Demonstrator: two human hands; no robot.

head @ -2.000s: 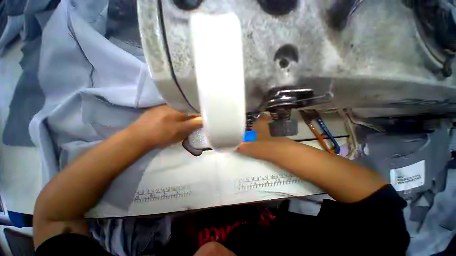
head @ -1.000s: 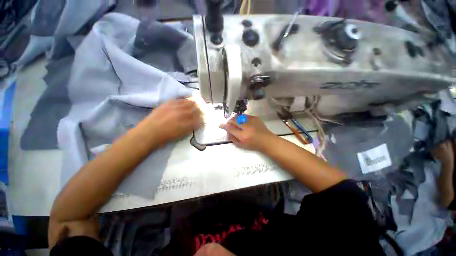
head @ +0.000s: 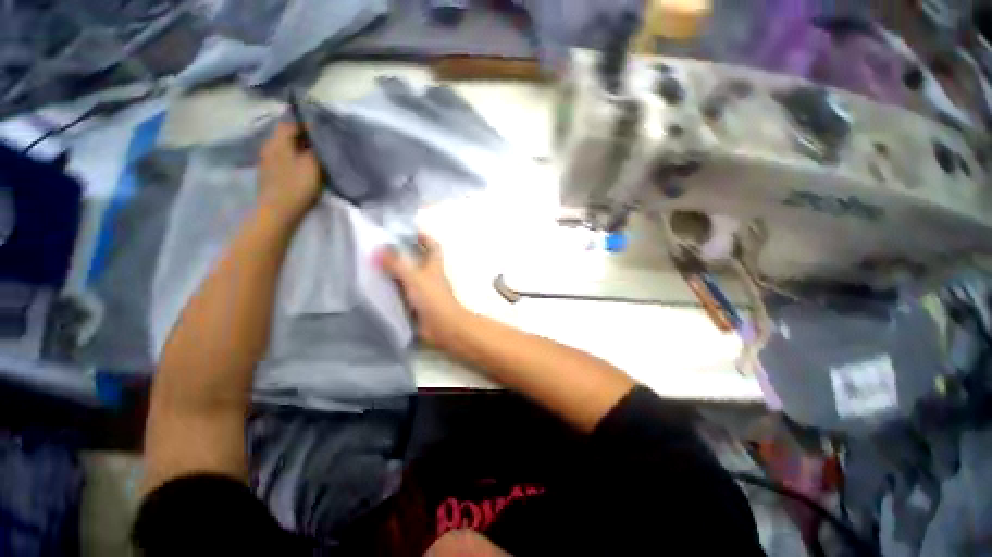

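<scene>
A large grey garment panel (head: 315, 261), pale on one side and darker on the other, lies on the white table left of the sewing machine (head: 751, 152). My left hand (head: 288, 169) grips its dark upper part. My right hand (head: 422, 285) holds its right edge, fingers partly hidden and blurred. The cloth is away from the needle area, where a small blue part (head: 616, 242) shows.
Snips with orange and blue handles (head: 713, 299) and beige cord (head: 754, 261) lie below the machine arm. A grey piece with a white sticker (head: 865, 386) lies at right. Grey cloth (head: 326, 457) hangs at the lap. Dark blue equipment (head: 38, 218) stands far left.
Both hands have moved left, away from the needle, with the cloth. The left hand is now further up the panel. The view has shifted, showing the machine further right.
</scene>
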